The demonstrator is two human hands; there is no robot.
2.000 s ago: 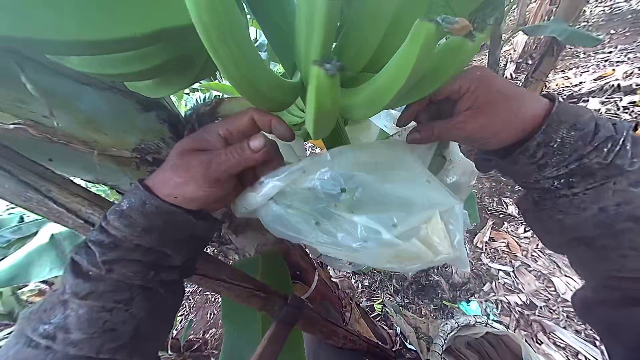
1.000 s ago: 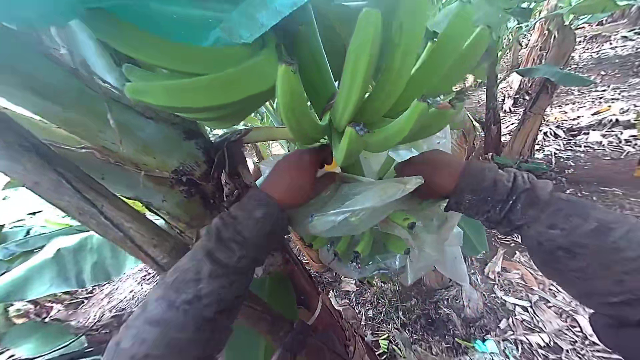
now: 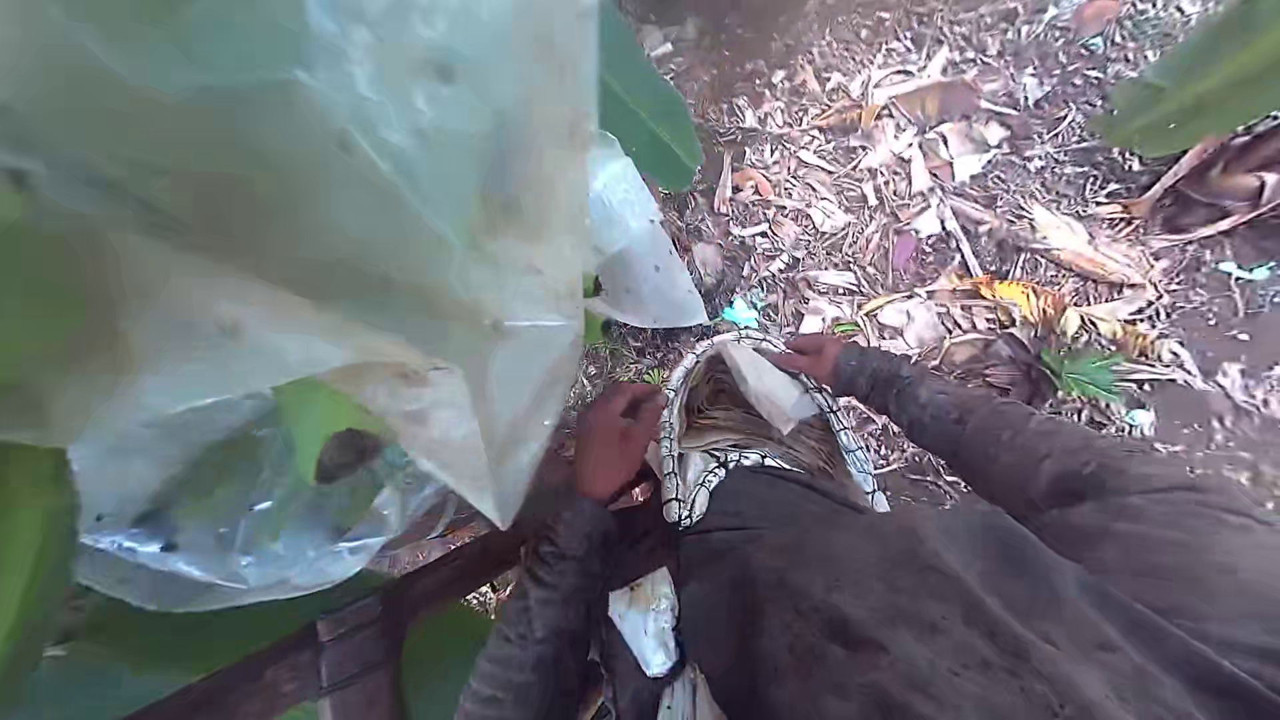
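Note:
Low in front of my body hangs a bag with a white, cord-wrapped rim [image 3: 676, 420], holding a stack of thin, pale sheets [image 3: 715, 405]. My right hand [image 3: 812, 358] is at the far right of that rim, fingers on the edge by a whitish folded sheet [image 3: 765, 385]. Beside the rim's left side is my left hand [image 3: 615, 440], fingers bent; whether it grips anything is unclear. Translucent plastic sheeting [image 3: 400, 200] fills the upper left, close to the camera, and partly covers green plant parts.
Brown wooden poles [image 3: 270, 675] cross at lower left, near my left forearm. Dry leaf litter [image 3: 900, 190] covers the ground ahead. A green leaf [image 3: 650, 110] stands behind the plastic, and another leaf [image 3: 1200, 75] reaches in at upper right.
Both hands have left the plastic around the green banana bunch and moved down to the cord-rimmed bag. The view has swung down and right.

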